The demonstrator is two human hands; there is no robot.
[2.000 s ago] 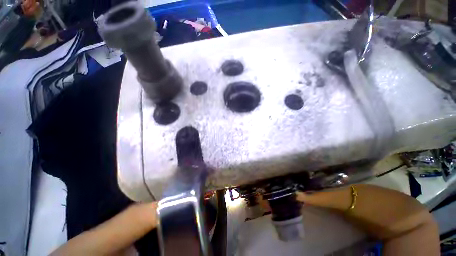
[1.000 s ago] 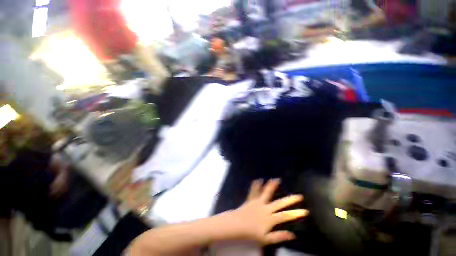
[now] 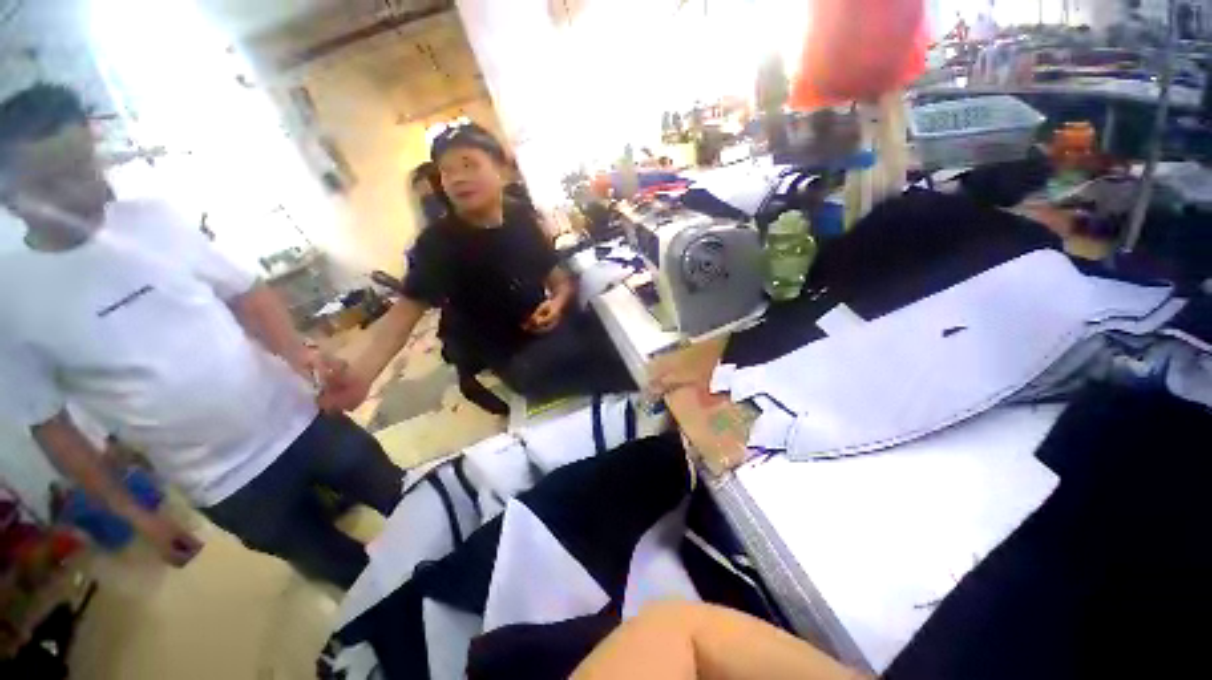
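Observation:
A bare arm [image 3: 698,643] of mine, apparently the left, is cut off by the bottom edge; its hand is not seen. My right hand is out of the picture. A stack of white-faced panels [image 3: 930,352] lies on the table at the right, its curved edge towards me. A large black fabric panel [image 3: 1110,531] covers the table at the lower right. Sewn white pieces with black strips [image 3: 499,465] and black cloth [image 3: 585,498] hang or lie beside the table's left edge, with pale pointed corners [image 3: 538,571] showing above my arm.
A neighbouring machine [image 3: 711,272] and a green bottle [image 3: 788,255] stand beyond the panels. A person in white [image 3: 166,339] stands at the left, touching hands with a seated person in black [image 3: 485,266]. A red bag [image 3: 861,51] hangs above; a pale basket [image 3: 977,126] is behind.
The view has swung left and up, away from the machine head, which is out of the picture. The open left hand seen over the black fabric is no longer visible. Two people now show.

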